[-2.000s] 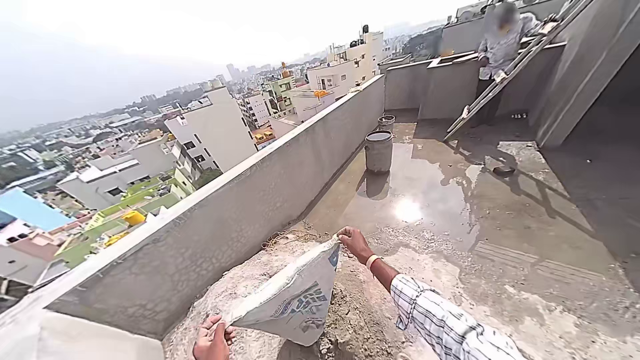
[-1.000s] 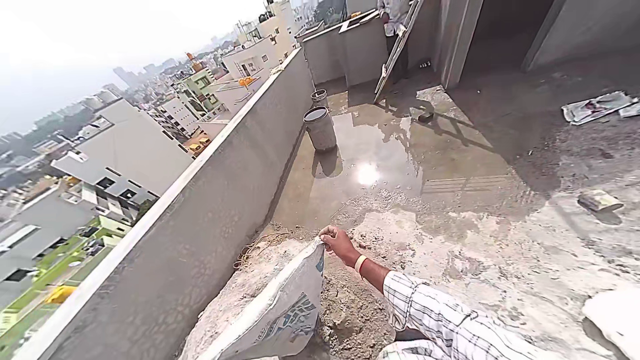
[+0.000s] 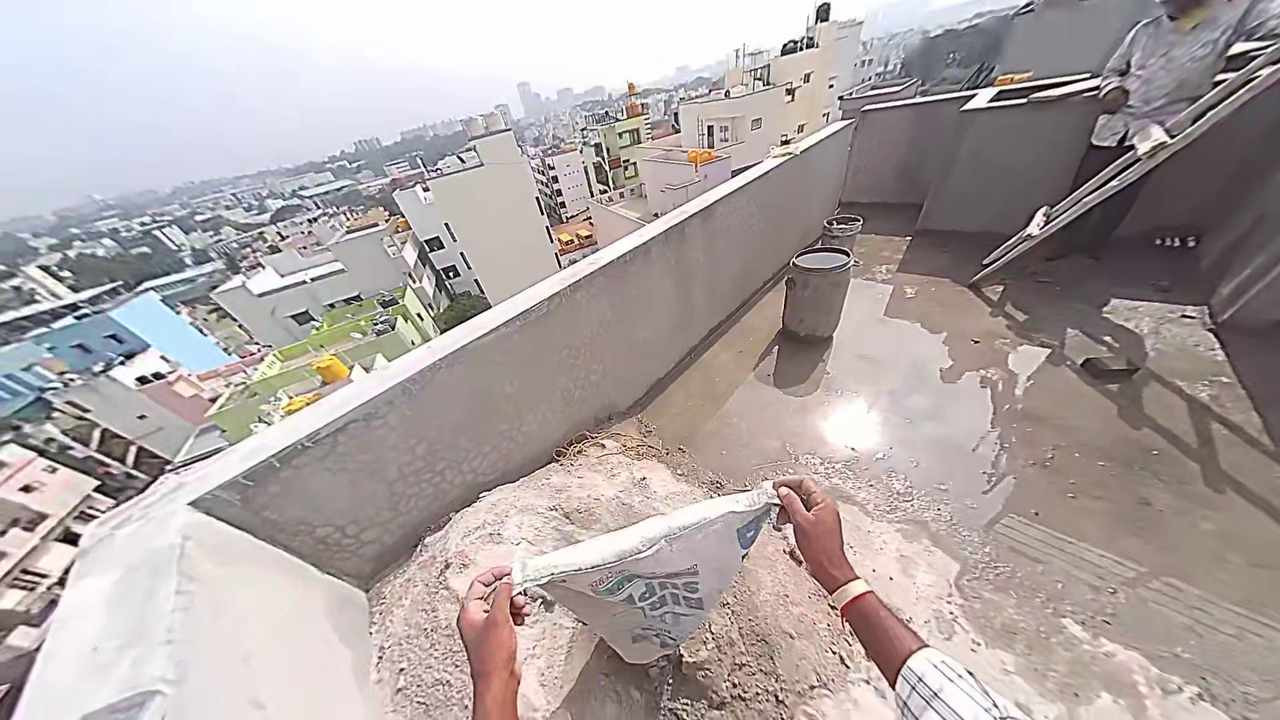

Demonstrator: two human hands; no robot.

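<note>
A white woven sack [image 3: 650, 585] with printed writing hangs between my two hands, stretched along its upper edge. My left hand [image 3: 492, 620] pinches the left corner of that edge. The right corner is gripped between the thumb and fingers of my right hand [image 3: 812, 525], which is raised higher than the left. Below and behind the sack lies a heap of sand or dry mortar mix [image 3: 760, 640], partly hidden by it.
A grey parapet wall [image 3: 560, 350] runs along the left, with buildings far below. A large bucket [image 3: 818, 295] and a smaller one [image 3: 842, 230] stand by it near a puddle [image 3: 890, 370]. At the back right, a person [image 3: 1165, 80] stands by a leaning ladder [image 3: 1130, 170].
My left hand, out of view one second ago, shows again at the sack's left corner. The sack's upper edge is now spread between both hands. The view has swung back left.
</note>
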